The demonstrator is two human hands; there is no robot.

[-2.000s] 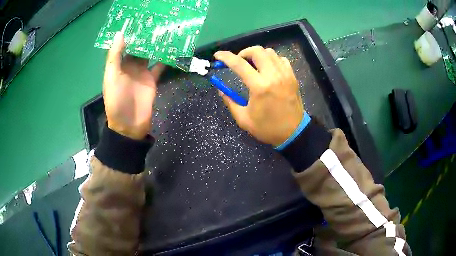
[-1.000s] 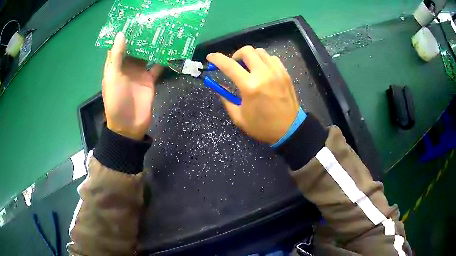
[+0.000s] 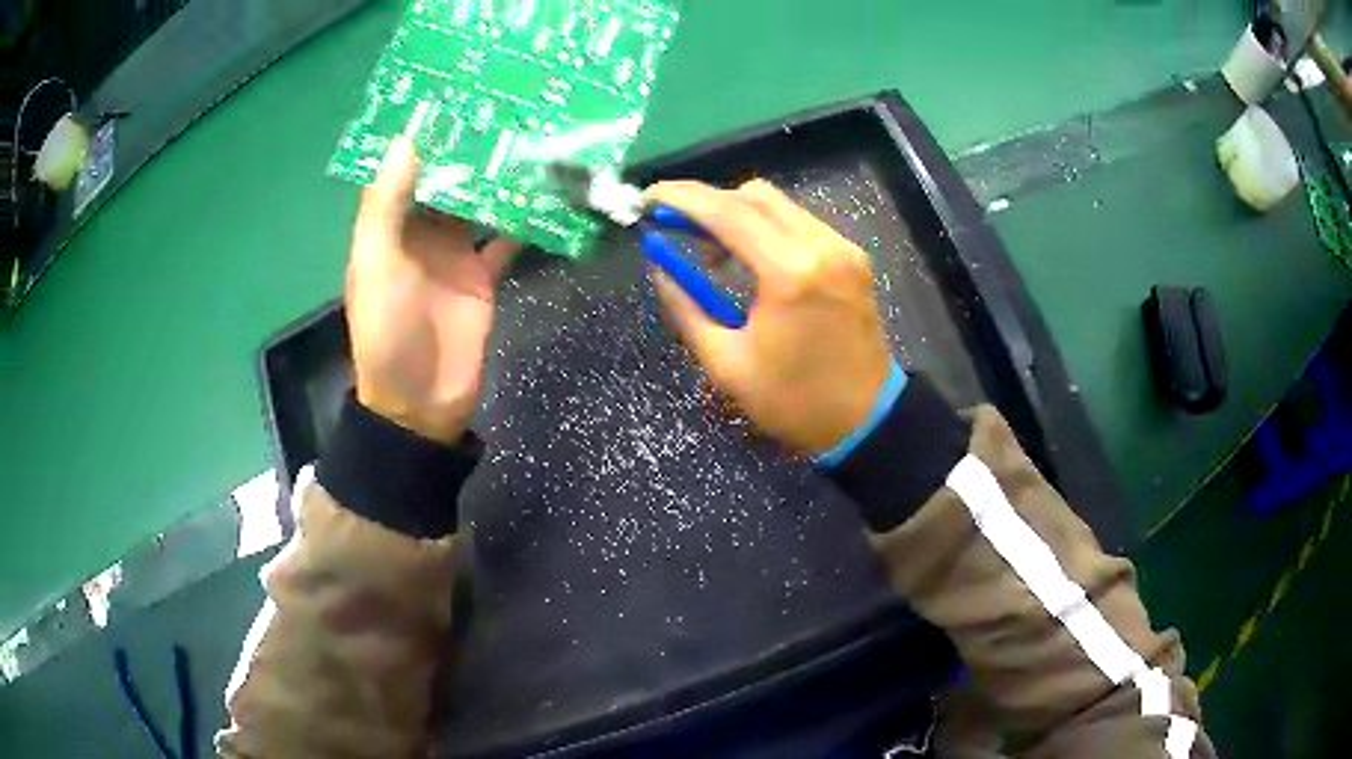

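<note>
My left hand [image 3: 423,304] holds a green PCB panel [image 3: 512,97] by its near edge, tilted above the far left part of the black tray; the panel's top is cut off by the picture's edge. My right hand [image 3: 786,304] holds blue-handled flush cutters [image 3: 694,279], handles spread. Their jaws are blurred and lie over the panel's lower right part; whether they touch it I cannot tell. A blue band is on my right wrist. Bright lead clippings [image 3: 638,445] are scattered in the black catch tray [image 3: 1023,349].
A black case [image 3: 1185,349] lies right of the tray. A cream-white round tub [image 3: 1260,157] and a white cup [image 3: 1257,63] stand at the upper right. Thin blue handles [image 3: 153,697] lie at lower left. A small part of a person shows at the far upper right edge.
The panel and my left hand have shifted right and slightly down in view. The cutter jaws have moved from the panel's near edge to over its face. A person's part has appeared at upper right.
</note>
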